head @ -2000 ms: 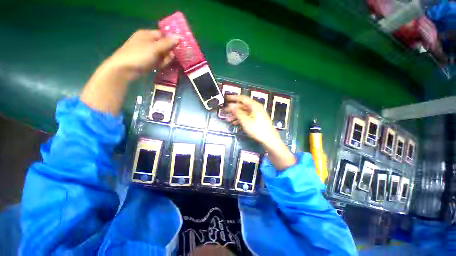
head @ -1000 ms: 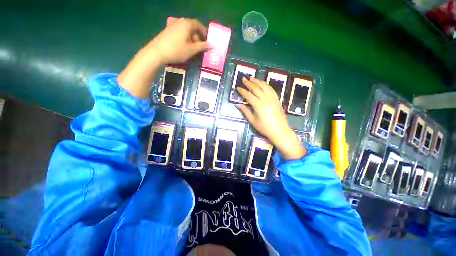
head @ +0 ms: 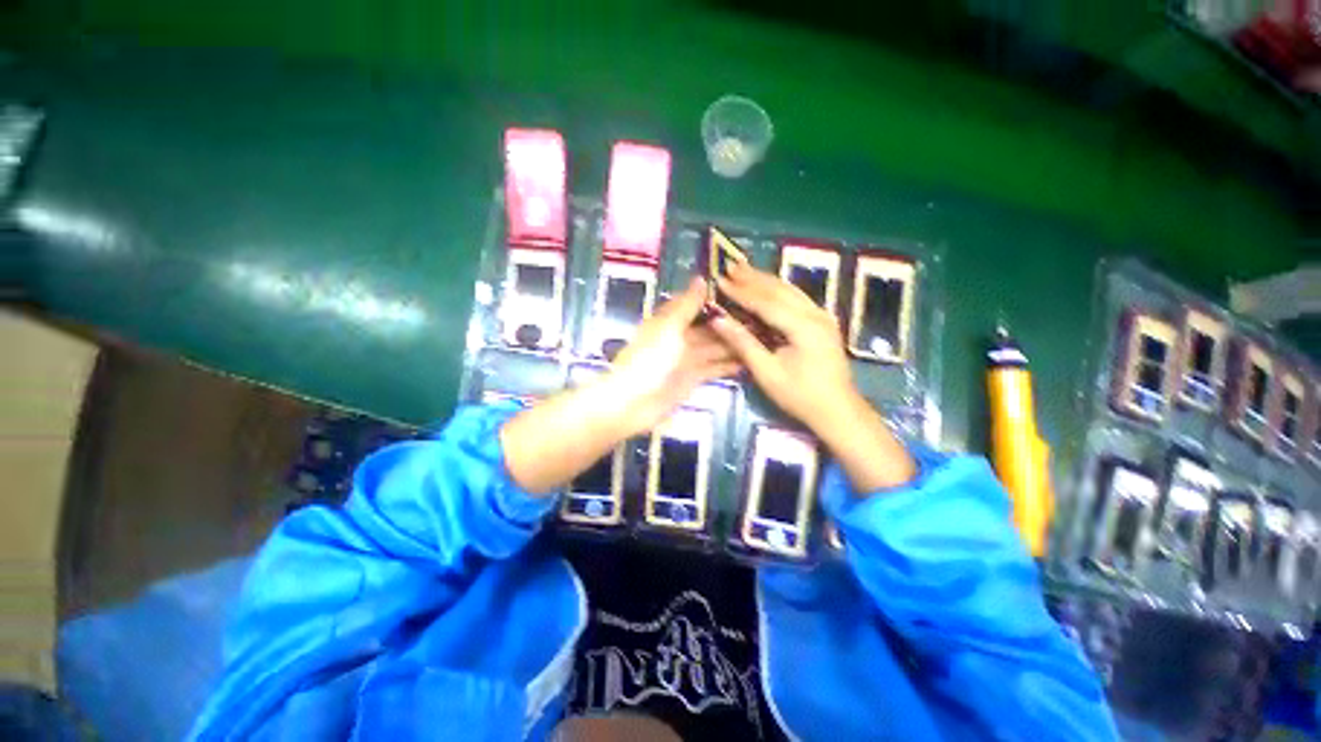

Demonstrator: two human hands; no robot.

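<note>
My left hand [head: 659, 358] and my right hand [head: 790, 341] meet over the clear blister tray [head: 932, 392], both on one closed phone [head: 723, 261] that is tilted up at the third back pocket. My fingers hide its lower part. Two opened phones lie in the back row at the left, their red-pink flips [head: 536, 189] pointing away from me and their gold-framed screen halves [head: 533, 297] in the pockets. Two closed phones [head: 881, 307] lie at the right of that row. More phones [head: 778, 490] lie in the near row, partly under my left arm.
A yellow electric screwdriver [head: 1018, 442] lies right of the tray. A second blister tray [head: 1108, 326] of phones is farther right, blurred. A small clear cup [head: 736, 138] with small pale contents stands beyond the tray on the green bench [head: 333, 247]. A brown round-edged thing [head: 174, 478] is at the left.
My left hand has left the opened red-pink flip and come down to the third phone. That phone is now tilted up between both hands. The view has shifted.
</note>
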